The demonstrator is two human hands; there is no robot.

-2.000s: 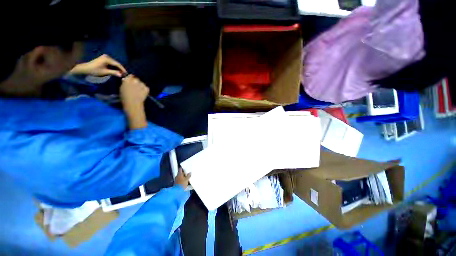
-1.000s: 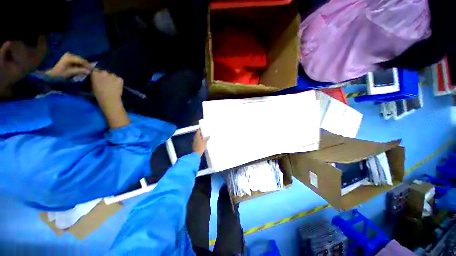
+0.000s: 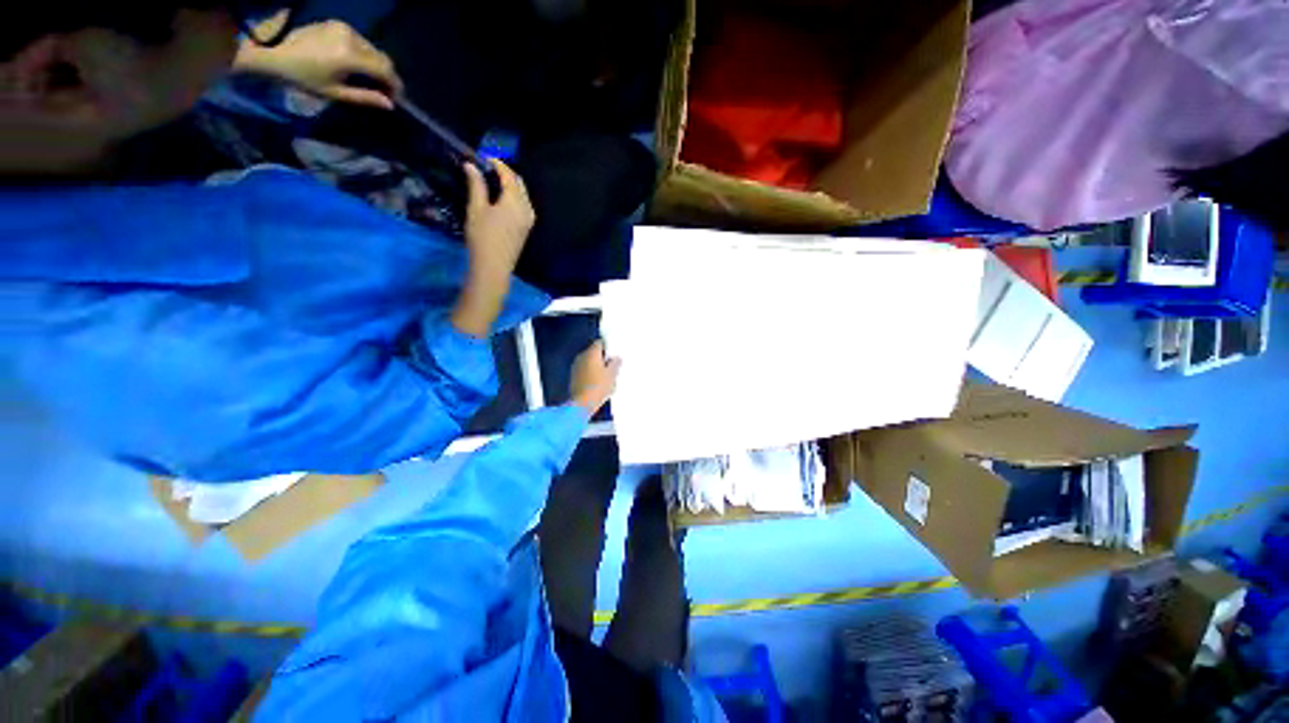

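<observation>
A large white foam tray (image 3: pixel 799 346) lies flat in the middle, on one or more similar trays whose edges show at its left and top. My left hand (image 3: pixel 595 379) comes in from the lower left in a blue sleeve. Its fingers hold the tray's left edge, partly hidden by it. White-framed trays with dark slabs (image 3: pixel 566 346) show just left of this hand. My right hand is not in view.
A coworker in a blue smock (image 3: pixel 255 325) sits left, hands on a thin object. A carton with red contents (image 3: pixel 679 99) stands behind the trays. Open cartons (image 3: pixel 933 494) with white sheets and a dark slab stand front right. A pink smock (image 3: pixel 1089 113) is upper right.
The tilted top white tray has been turned into line with the stack. My left hand moved up along its left edge. The view has shifted, and the coworker's hands have moved apart.
</observation>
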